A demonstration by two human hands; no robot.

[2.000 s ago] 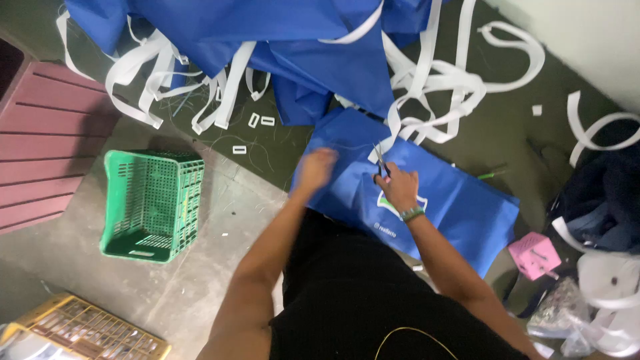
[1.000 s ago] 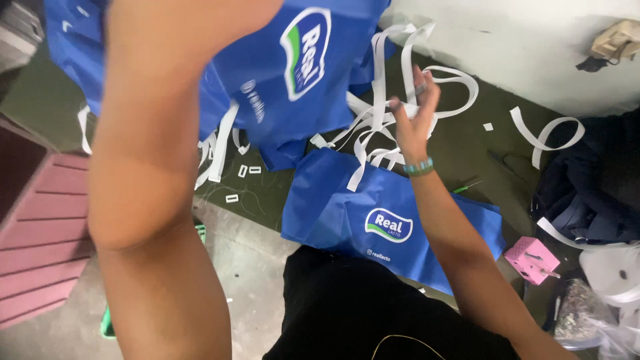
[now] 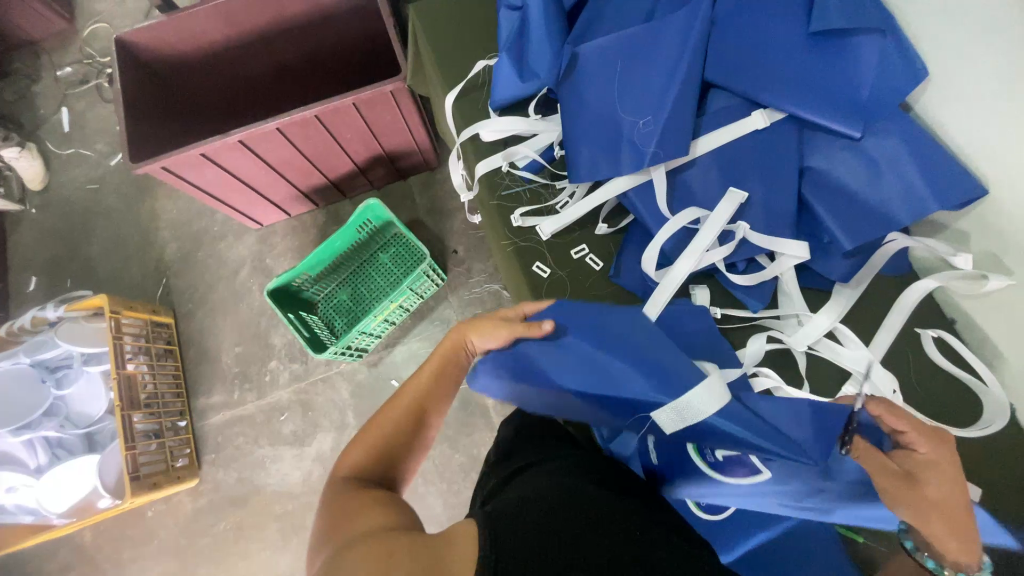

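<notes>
A blue fabric bag piece (image 3: 592, 352) with a white strap lies across my lap edge of the table, its far-left end gripped between the thumb and fingers of my left hand (image 3: 508, 326). At its other end, my right hand (image 3: 908, 448) holds the bag and small dark-handled scissors (image 3: 853, 424), blades pointing up. A second printed blue bag (image 3: 768, 536) lies underneath. Beyond my hands, white webbing straps (image 3: 848, 336) lie in loops, and several folded blue bag pieces (image 3: 752, 136) are heaped. Small white plastic buckles (image 3: 580, 251) rest near the table's left side.
On the floor to the left stand a green plastic crate (image 3: 368, 280), a large maroon plastic bin (image 3: 304, 152) and a yellow crate (image 3: 152, 400) of white round items. A pale wall (image 3: 960, 96) borders the table on the right. Loose threads and scraps lie about.
My left arm has come down from its raised place over the heap, and the hand now grips a bag piece. Scissors show in my right hand. The view has shifted left.
</notes>
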